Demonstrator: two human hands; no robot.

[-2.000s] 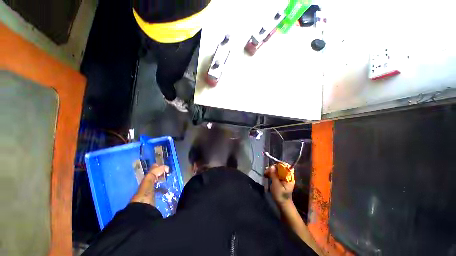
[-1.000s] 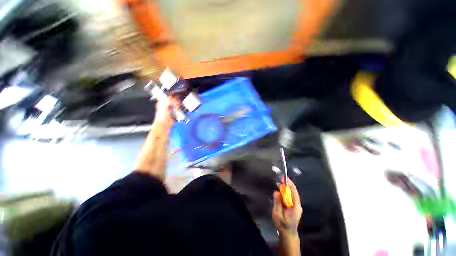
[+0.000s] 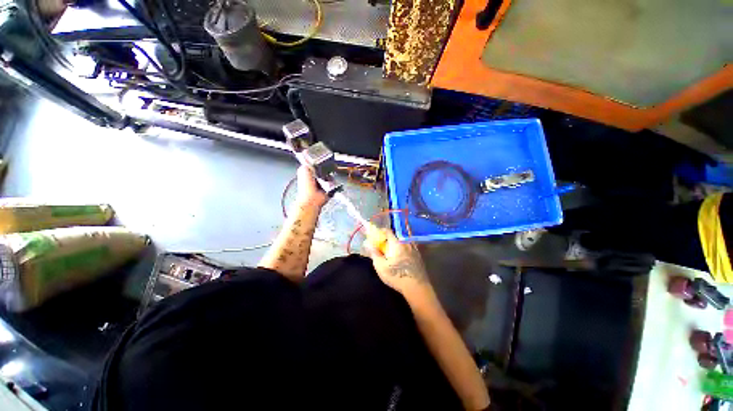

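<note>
My left hand is closed around a metal mould insert with blocky grey ends, held up left of the blue crate. My right hand grips the yellow-orange handle of a hand tool. The tool's pale blade points up and left, towards the lower end of the insert. Whether the blade touches it is not clear. Another metal insert lies in the blue crate, beside a coil of brown cable or tubing.
Machine parts and a dark box stand beyond my left hand. An orange-framed door is at the upper right. Sacks lie at the left. A white table with dark red parts is at the lower right, near a person's yellow-banded clothing.
The view has turned towards the machine and sacks. The right hand with the tool has come close to the left hand and its insert. The crate now appears further right.
</note>
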